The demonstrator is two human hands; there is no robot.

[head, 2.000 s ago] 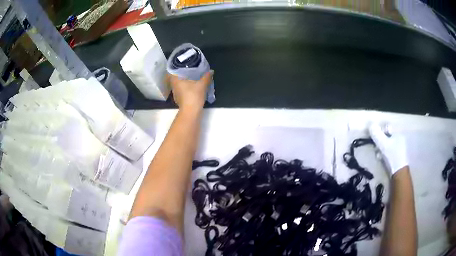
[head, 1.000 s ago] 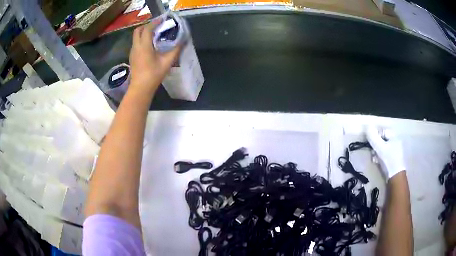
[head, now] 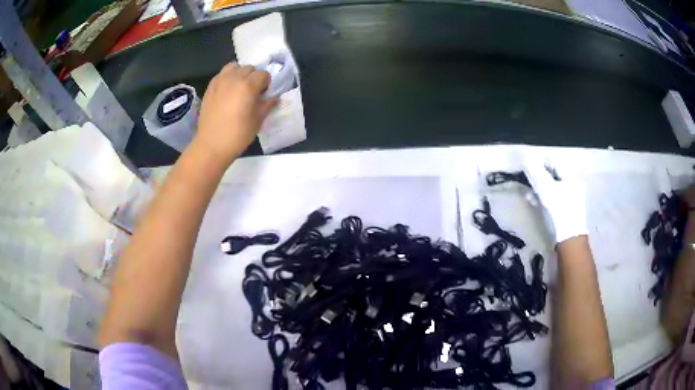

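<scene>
An open white carton (head: 283,126) stands on the belt with its lid flap up. A bagged device (head: 280,75) sits in its mouth, mostly hidden by the carton and my fingers. My bare left hand (head: 235,107) grips its cloudy bag. A second bagged device (head: 174,110), black-topped with a white label, stands on the belt to the left. A tangled pile of black USB cables (head: 381,305) lies in front of me. My gloved right hand (head: 558,196) rests on the table right of the pile, touching or beside a coiled cable (head: 505,179); its grip is unclear.
Overlapping white cartons (head: 53,198) fill the left side. The dark belt (head: 427,76) runs across the back, with a metal post (head: 34,72) at left and a white box (head: 678,118) at far right. More cables (head: 664,236) and another person's arm (head: 682,293) are at right.
My left hand has moved the bagged device left, then down into the carton's mouth. The carton now stands right of my hand. My right hand stays by the same cable; the view has shifted.
</scene>
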